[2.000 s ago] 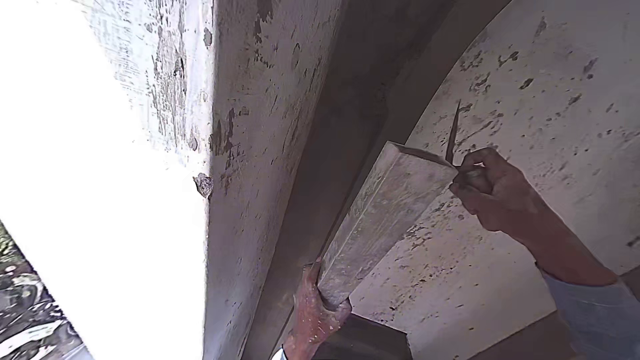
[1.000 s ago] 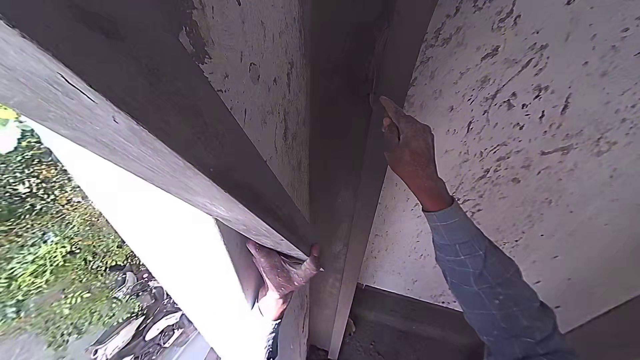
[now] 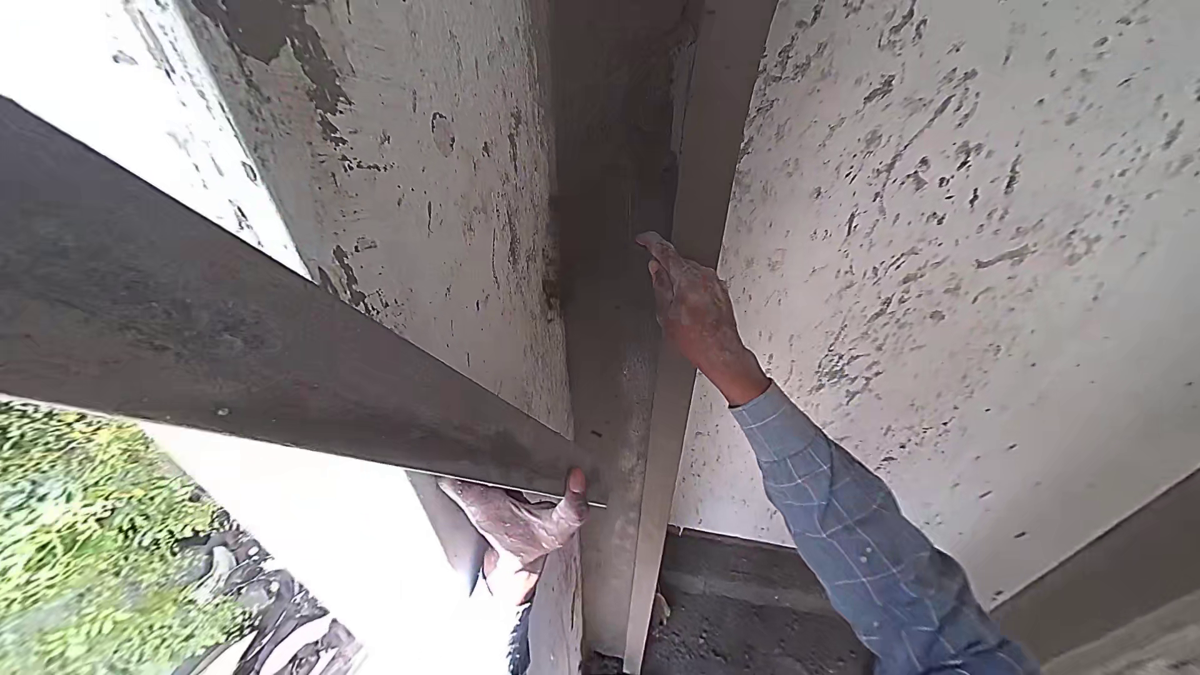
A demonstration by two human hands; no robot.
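Observation:
A long flat grey board point(image 3: 281, 337) slants from the left edge to the corner of the wall. Beneath its right end, my left hand point(image 3: 525, 516) grips the lower edge, thumb against the face. My right hand point(image 3: 694, 305) is raised at the edge of a smooth grey plaster band point(image 3: 609, 375), index finger extended and the other fingers curled. Whether it holds anything thin is hidden. A straight, narrow grey strip point(image 3: 661, 450) runs upright along the band, just beneath and beside my right hand.
A white, pitted wall point(image 3: 937, 281) stands on the right, and another chipped painted wall face point(image 3: 431, 187) is on the left behind the board. A dark ledge point(image 3: 750, 600) lies at the bottom. Green foliage point(image 3: 84, 525) and piled objects show outside at lower left.
Two seconds ago both hands were on a grey bar, with a thin pointed thing at the right hand. The right hand is now off it, at the plaster band; the board has swung toward the left.

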